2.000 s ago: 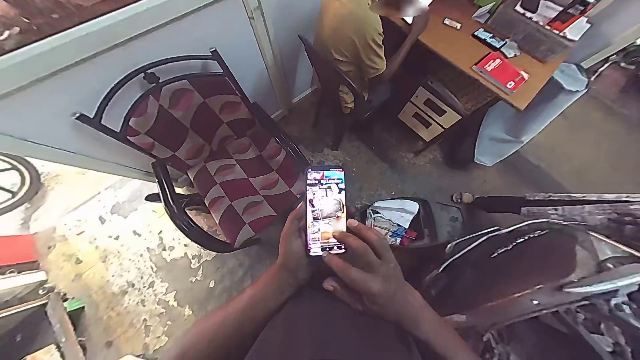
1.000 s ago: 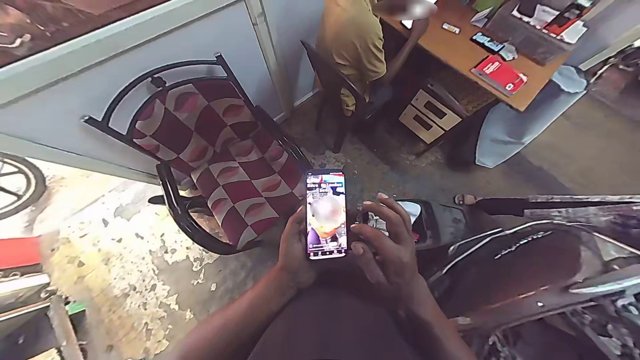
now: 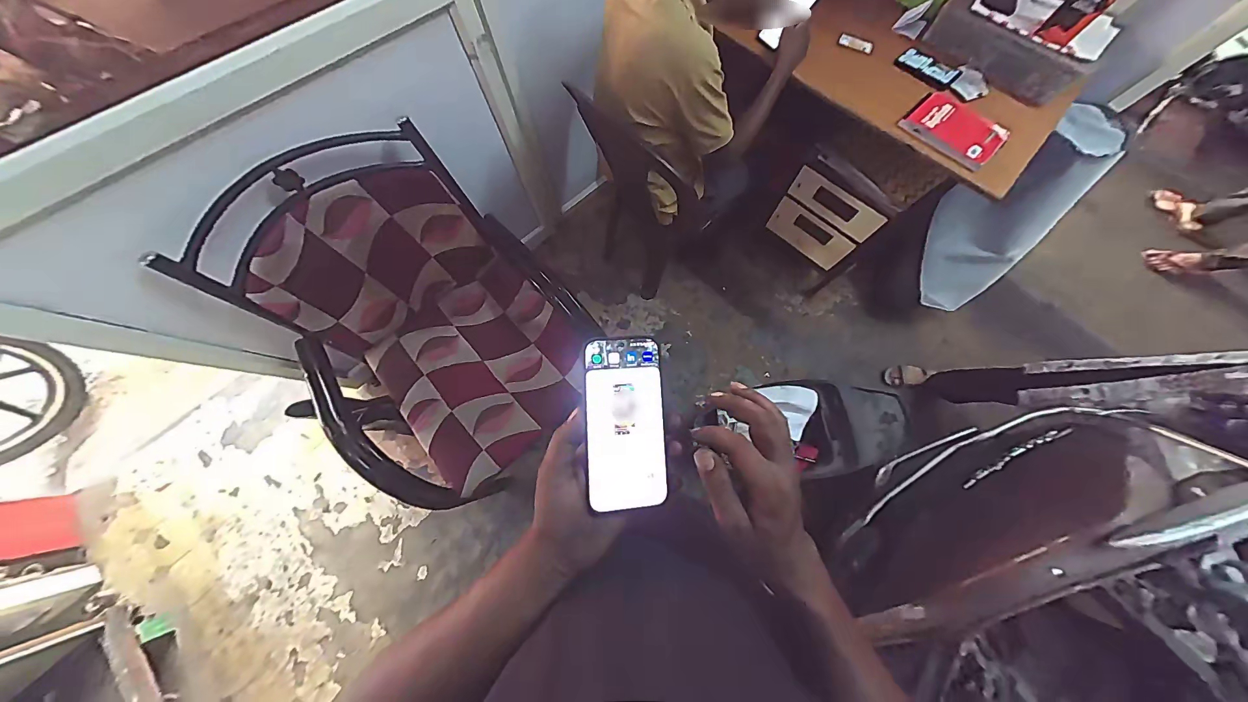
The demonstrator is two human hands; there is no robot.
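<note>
A smartphone (image 3: 626,439) stands upright in the middle of the head view, its screen mostly white with a small picture and a row of icons at the top. My left hand (image 3: 575,497) holds it from the left and below, with the fingers largely hidden behind it. To the right of the phone, my right hand (image 3: 756,468) is raised with its fingers apart and bent, touching nothing that I can see. Beyond that hand is a dark container (image 3: 846,429) with white and red items inside.
A cushioned metal armchair (image 3: 429,312) stands at the left. A seated person (image 3: 668,88) is at a wooden desk (image 3: 848,97) bearing a red book (image 3: 955,130). A motorcycle (image 3: 1014,507) fills the lower right. Another person's feet (image 3: 1175,234) show at the far right.
The phone's screen has gone from a full picture to mostly white. My right hand, over the phone two seconds ago, is now apart from it. Feet have appeared at the far right.
</note>
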